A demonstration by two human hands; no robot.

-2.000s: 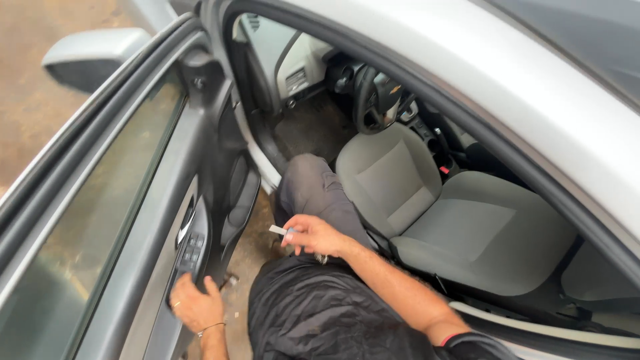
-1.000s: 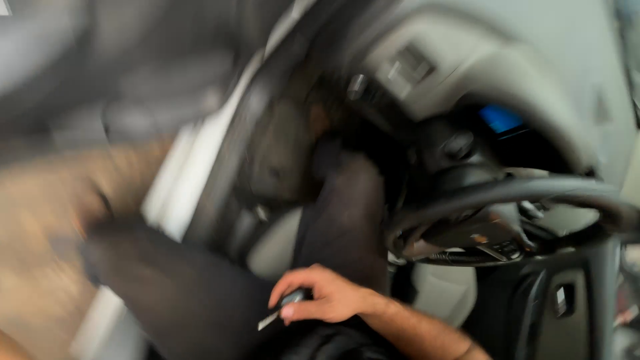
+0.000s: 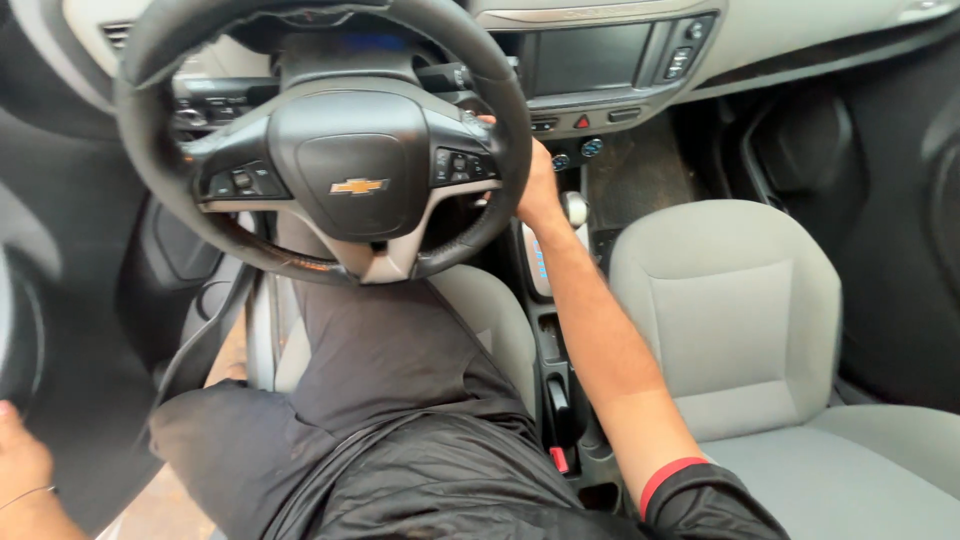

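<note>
A black Chevrolet steering wheel (image 3: 349,161) fills the upper left of the view. My right hand (image 3: 536,184) reaches behind its right rim, beside the steering column; the rim covers most of the fingers, and whether they hold anything is hidden. At the far left edge, cut off by the frame, my left hand (image 3: 22,457) is near the dark inner panel of the car door (image 3: 82,360), a thin bracelet at its wrist. Whether it touches the panel I cannot tell.
Right of the wheel are a dashboard screen (image 3: 592,60), a gear lever (image 3: 575,208) and a handbrake lever (image 3: 557,397). The grey passenger seat (image 3: 727,315) stands farther right. A gap beside the sill shows the ground at lower left.
Two seconds ago I was outside the open car door; now I sit behind the wheel. My right hand, which held a car key earlier, has moved behind the steering wheel rim.
</note>
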